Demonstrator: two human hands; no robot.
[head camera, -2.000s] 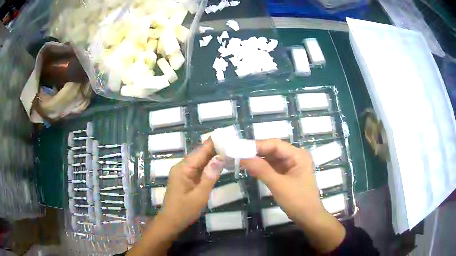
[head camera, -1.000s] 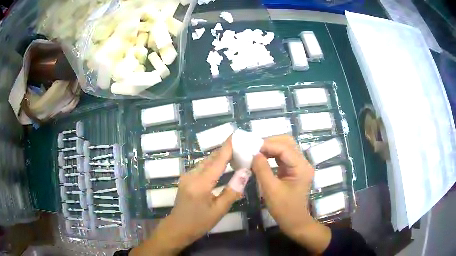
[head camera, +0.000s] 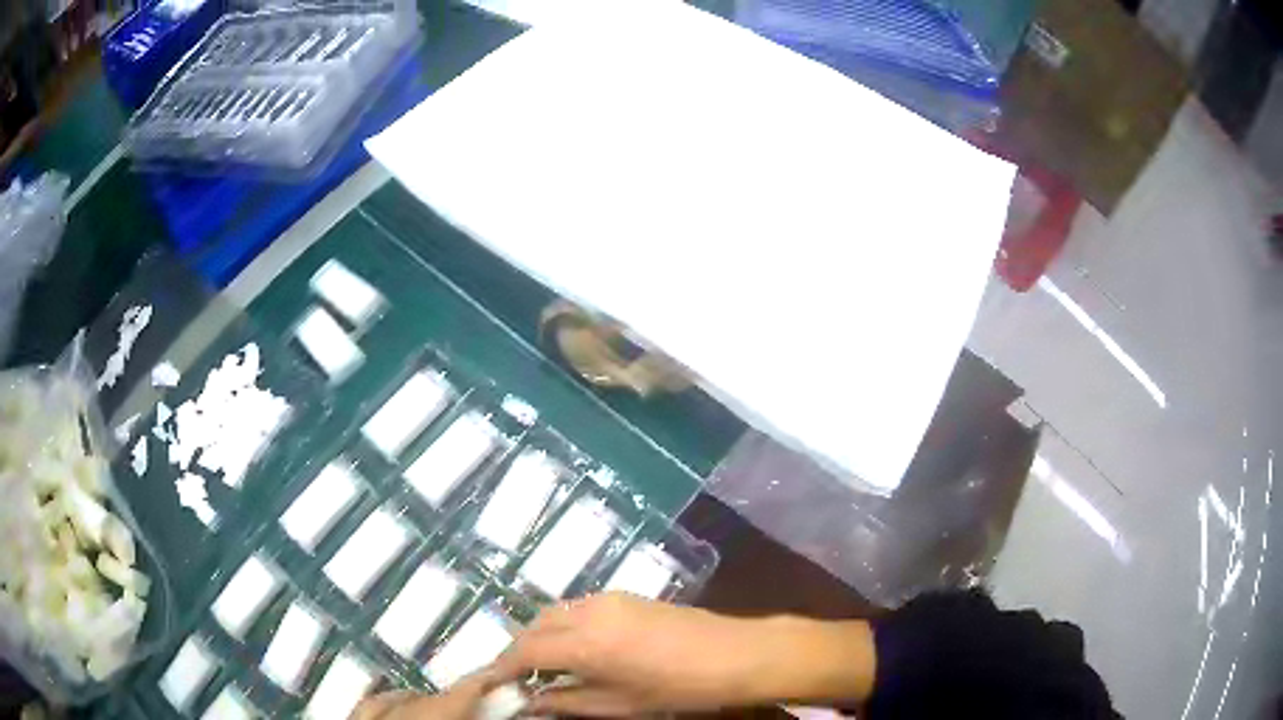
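Note:
White units (head camera: 567, 546) lie in the pockets of a clear blister tray (head camera: 692, 553) at the lower middle, tilted in view. My right hand (head camera: 619, 656) reaches in from the right over the tray's near part, fingers bent. My left hand (head camera: 429, 706) shows only as a strip at the bottom edge, mostly cut off. A small white thing (head camera: 502, 699) shows between the hands; whether it is gripped, or what it is, I cannot tell. Two more white units (head camera: 329, 345) lie beyond the tray, beside a pile of small white inserts (head camera: 230, 422).
A large white sheet (head camera: 732, 211) covers the bench's far side, partly over a brown tape roll (head camera: 598, 349). A bag of foam blocks (head camera: 71, 563) stands at left. Clear trays (head camera: 267, 106) and blue trays (head camera: 886, 49) lie farther back. Tiled floor is at right.
The view has swung to the right, so tray and foam bag sit lower left and more floor shows. My hands are now at the bottom edge; the white piece held up between them is no longer clearly visible.

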